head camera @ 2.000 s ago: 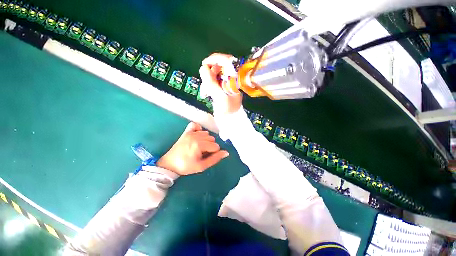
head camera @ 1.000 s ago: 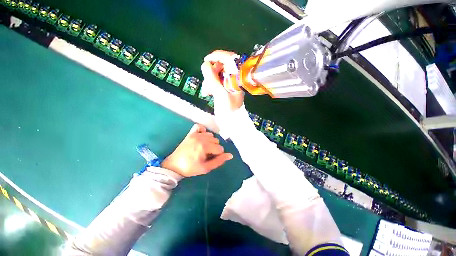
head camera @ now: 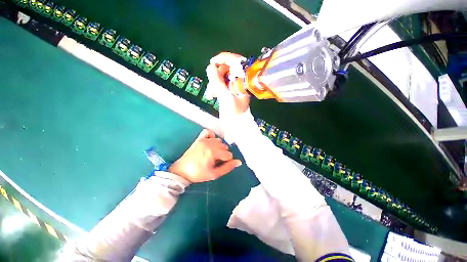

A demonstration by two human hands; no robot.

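Note:
My right hand (head camera: 228,82) is closed around the orange front end of a silver ribbed powered tool (head camera: 297,66), above a row of small green circuit boards (head camera: 165,68). The tool's tip is hidden by my hand. The boards run diagonally along the conveyor's near edge, and my hand and forearm cover some of them. My left hand (head camera: 207,157) rests by the pale rail (head camera: 133,79) with loosely curled fingers. I cannot tell whether it holds anything. A blue strap (head camera: 156,159) is on the left wrist.
The dark green conveyor (head camera: 327,120) lies beyond the rail, the teal bench mat (head camera: 87,128) on the near side. Crumpled white material (head camera: 261,217) is under my right forearm. A thick pale tube (head camera: 379,13) and black cables (head camera: 394,48) are above right. White ribbed trays (head camera: 414,250) are at lower right.
The boards have shifted slightly down and to the right along the conveyor. My left hand is slightly lower and further right. My right hand still holds the tool in nearly the same place.

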